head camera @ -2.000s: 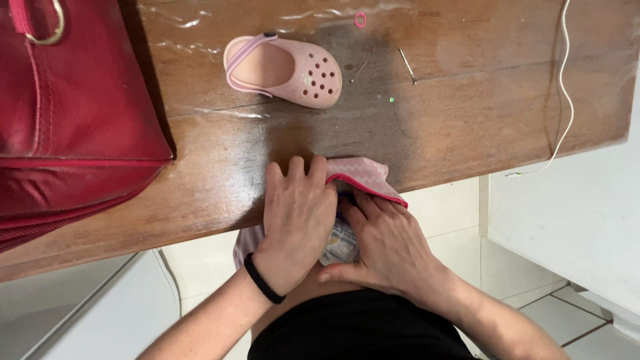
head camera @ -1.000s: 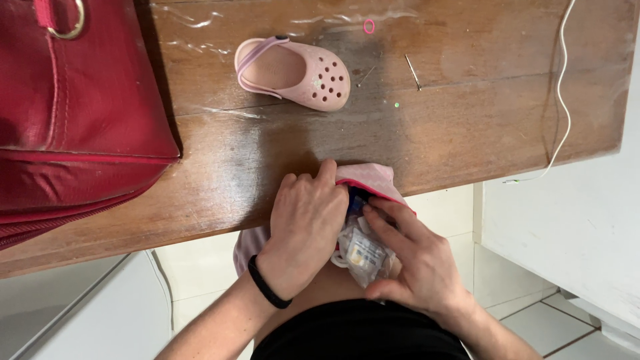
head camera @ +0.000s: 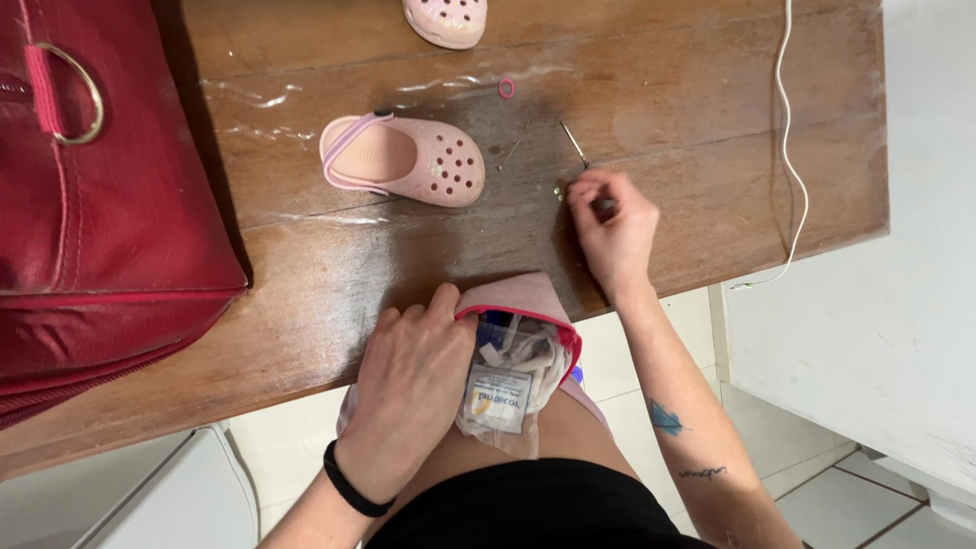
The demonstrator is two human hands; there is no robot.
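Note:
My left hand (head camera: pixel 415 381) grips the left edge of a pink fabric pouch (head camera: pixel 518 293) with a red-trimmed opening, held at the table's front edge above my lap. Inside the open pouch lie a clear plastic packet (head camera: pixel 497 400) with a printed label, white cord-like material and something dark blue. My right hand (head camera: pixel 616 229) is over the table, fingertips pinched together near a small green bead (head camera: pixel 557 191) and the lower end of a thin metal tool (head camera: pixel 574 143); whether the fingers hold anything is hidden. A pink clog (head camera: pixel 450 164) lies left of them, beside a thin pin (head camera: pixel 510 154).
A red bag (head camera: pixel 130 191) with a metal ring stands on the left of the wooden table (head camera: pixel 686 99). A second pink clog (head camera: pixel 450 21) is at the top edge, above a small pink ring (head camera: pixel 507 88). A white cable (head camera: pixel 794 168) runs down the right side.
My right hand has left the pouch and moved up and right onto the table by the metal tool. My left hand still holds the pouch, whose opening and packet now show more.

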